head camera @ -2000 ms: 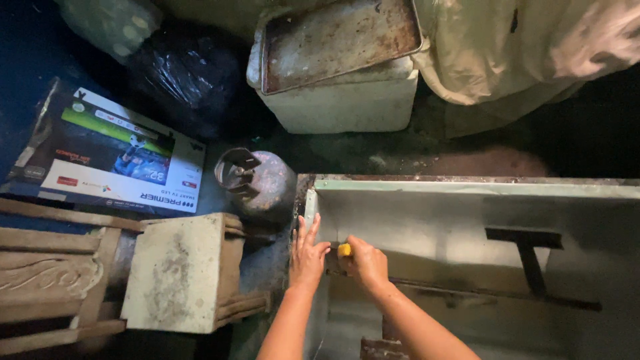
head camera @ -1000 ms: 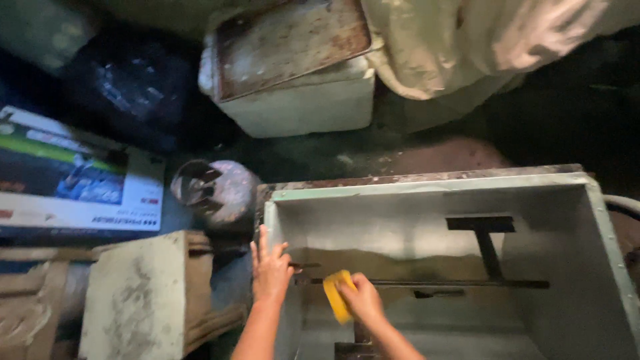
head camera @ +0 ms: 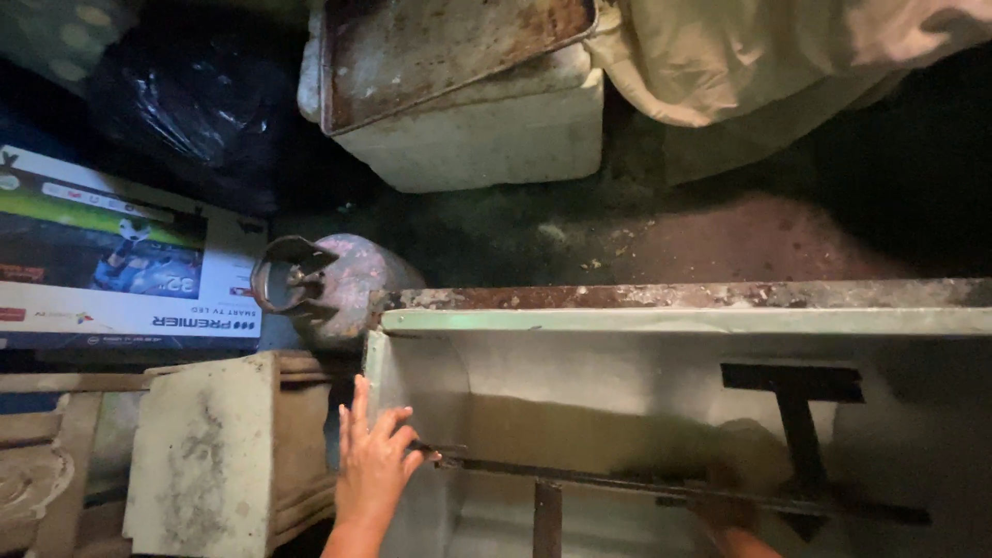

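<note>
My left hand [head camera: 376, 465] is at the left rim of an open sheet-metal box [head camera: 674, 321], fingers spread upward along the rim. Its thumb and index finger pinch a thin dark strip or rod [head camera: 438, 447] that points into the box. My right hand [head camera: 725, 504] is low inside the box, dim and blurred, near a long dark bar [head camera: 573, 474]; whether it holds anything cannot be seen. A dark T-shaped metal piece [head camera: 798, 426] shows on the right, and a rusty upright strip [head camera: 547, 519] meets the bar from below.
A worn gas cylinder [head camera: 356, 283] stands just beyond the box's left corner. Left are a wooden furniture piece [head camera: 205, 457] and a Premier television carton [head camera: 225, 310]. Behind are a black plastic bag [head camera: 194, 101], a foam box [head camera: 496, 139] under a rusty tray [head camera: 442, 54], and pale cloth [head camera: 697, 70].
My right hand has moved right, deeper into the metal box. The yellow tool it held in both earlier frames is no longer visible. My left hand has stayed by the left rim.
</note>
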